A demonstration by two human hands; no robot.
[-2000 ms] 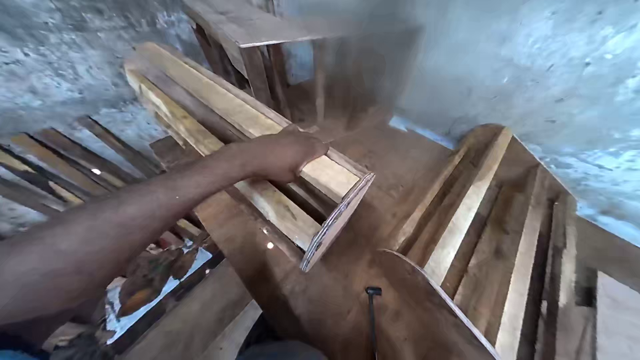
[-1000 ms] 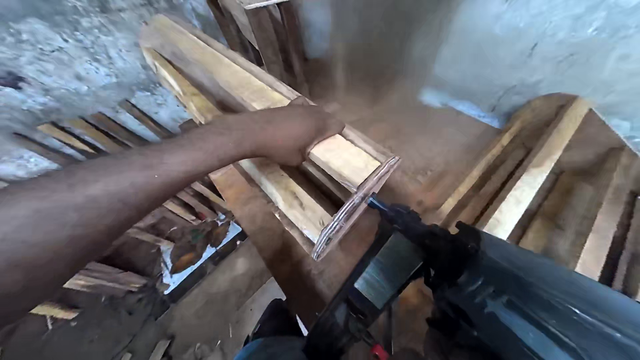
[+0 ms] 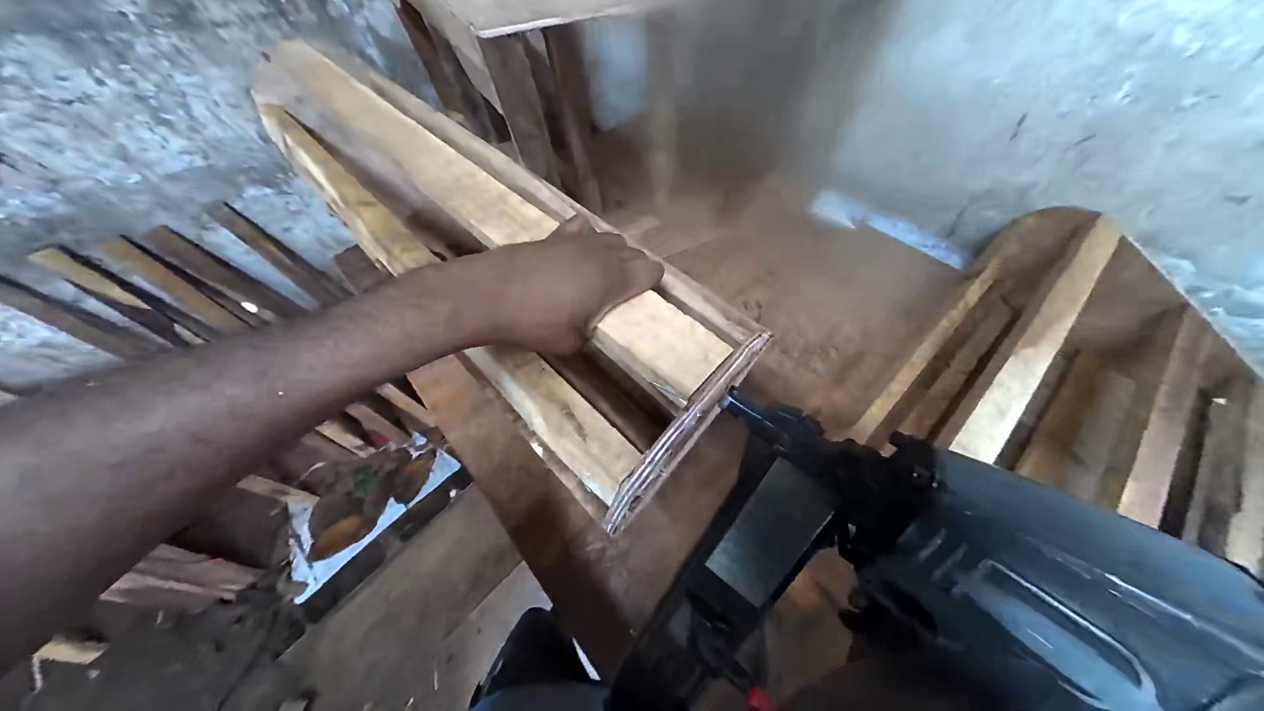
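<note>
My left hand (image 3: 583, 286) grips a long wooden slat near one end of a slatted wooden frame (image 3: 474, 193). At that frame's near end stands a plywood end panel (image 3: 686, 434). The nose of a dark nail gun (image 3: 1027, 573) points at the panel's outer face and seems to touch it. My right hand (image 3: 874, 681), in shadow at the bottom edge, is mostly hidden by the nail gun it holds.
A second slatted frame with a rounded end (image 3: 1037, 326) lies at right on the brown work surface (image 3: 790, 286). Loose wooden strips (image 3: 178, 276) lean on the left wall. A wooden stand (image 3: 533, 99) is behind. Below left lies a white sheet with brown pieces (image 3: 380, 504).
The nail gun, out of view two seconds ago, came in from the lower right to the end panel. My left hand has kept its hold on the slatted frame.
</note>
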